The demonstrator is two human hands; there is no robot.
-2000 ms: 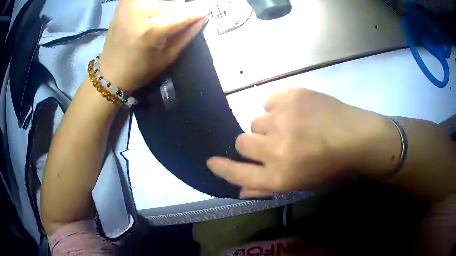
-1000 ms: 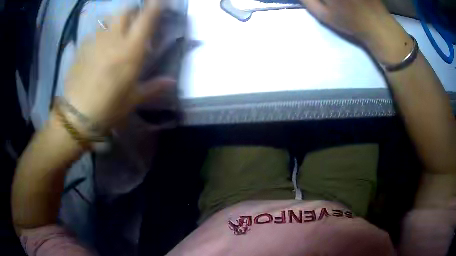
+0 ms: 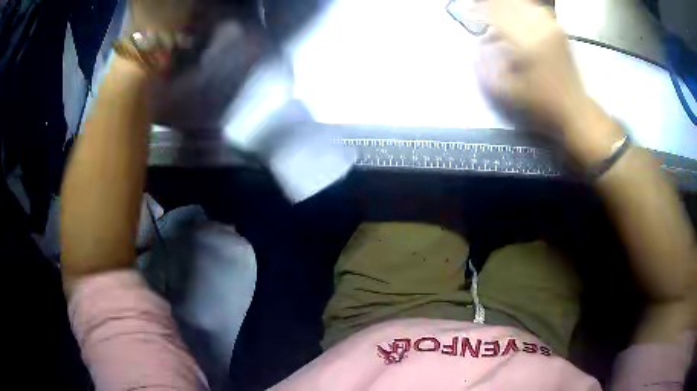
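A blurred cloth piece, dark with pale parts [image 3: 309, 156], hangs over the near table edge at left centre. My left hand [image 3: 164, 42] is at the upper left, blurred and mostly lost in the dark cloth; its grip does not show. My right hand [image 3: 527, 69] is at the upper right over the white table, fingers bent and blurred. A small pale piece with a dark outline [image 3: 468, 17] shows at its fingertips; whether the hand grips it or only touches it is unclear.
A ruler strip [image 3: 451, 156] runs along the near edge of the white table [image 3: 382, 69]. Pale cloth [image 3: 218, 282] hangs at the lower left. Blue loops [image 3: 682, 95] show at the far right. The wearer's lap is below.
The black curved piece under my hands two seconds ago is no longer seen there. Since the last frame, my left hand moved up and pale cloth swung over the table edge. My right hand moved slightly down.
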